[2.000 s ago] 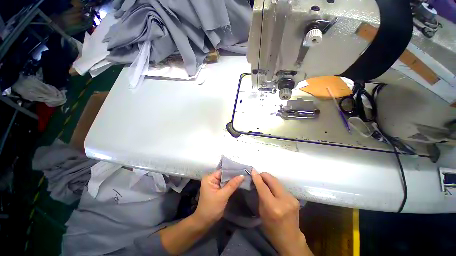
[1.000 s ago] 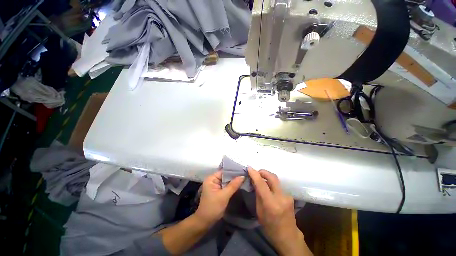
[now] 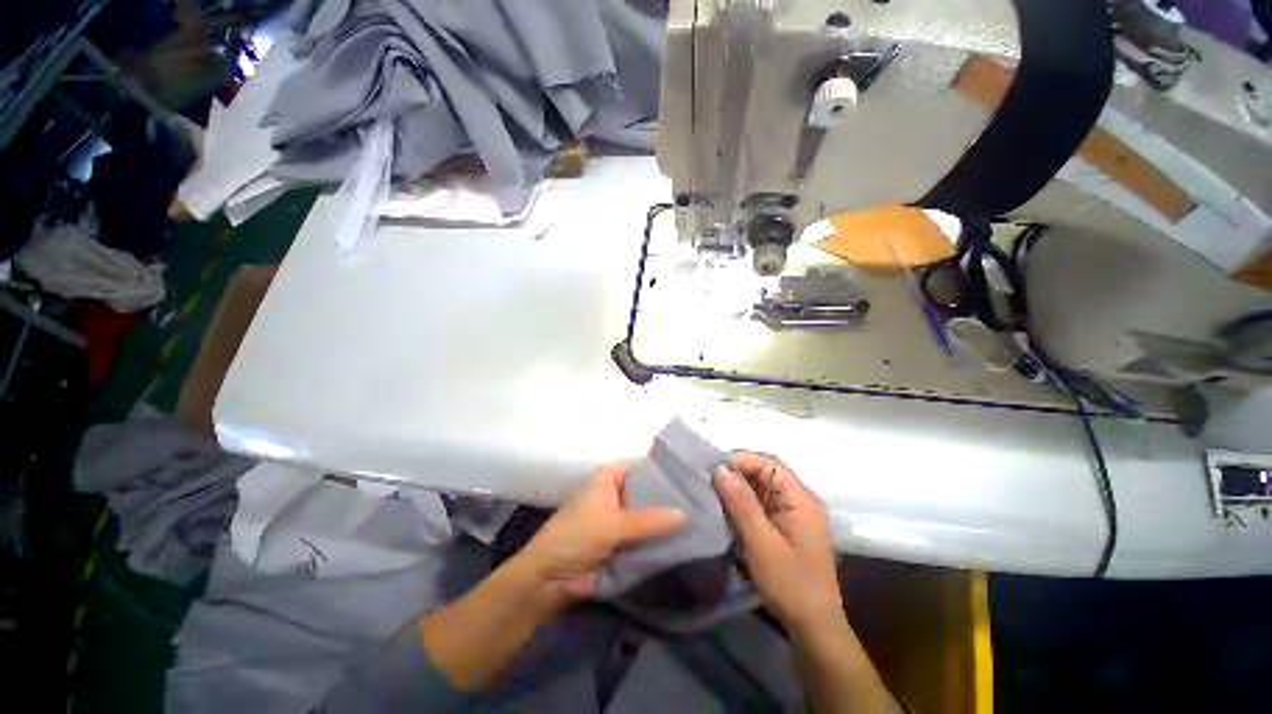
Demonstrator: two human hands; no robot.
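Note:
A grey cloth piece [image 3: 670, 505] is held at the table's front edge, its folded narrow end pointing up and the rest hanging towards the lap. My left hand [image 3: 593, 537] grips it from the left, thumb lying on top of the cloth. My right hand [image 3: 781, 537] grips its right edge between thumb and fingers. A thin dark line shows near the right fingers; whether it is a tool cannot be told. The fingertips under the cloth are hidden.
The sewing machine [image 3: 893, 126] stands on the white table [image 3: 419, 349]. Grey cloth [image 3: 433, 98] is heaped at the back left. Scissors [image 3: 977, 286], a purple pen [image 3: 932, 324] and an orange card [image 3: 886, 237] lie right of the needle. A black cable [image 3: 1102, 488] crosses the front edge. A yellow crate [image 3: 981, 642] is below.
The cloth is more opened out, tilted and larger in view. My left hand has shifted its hold lower, and my right hand's fingers have spread along the cloth's edge. The view has shifted slightly.

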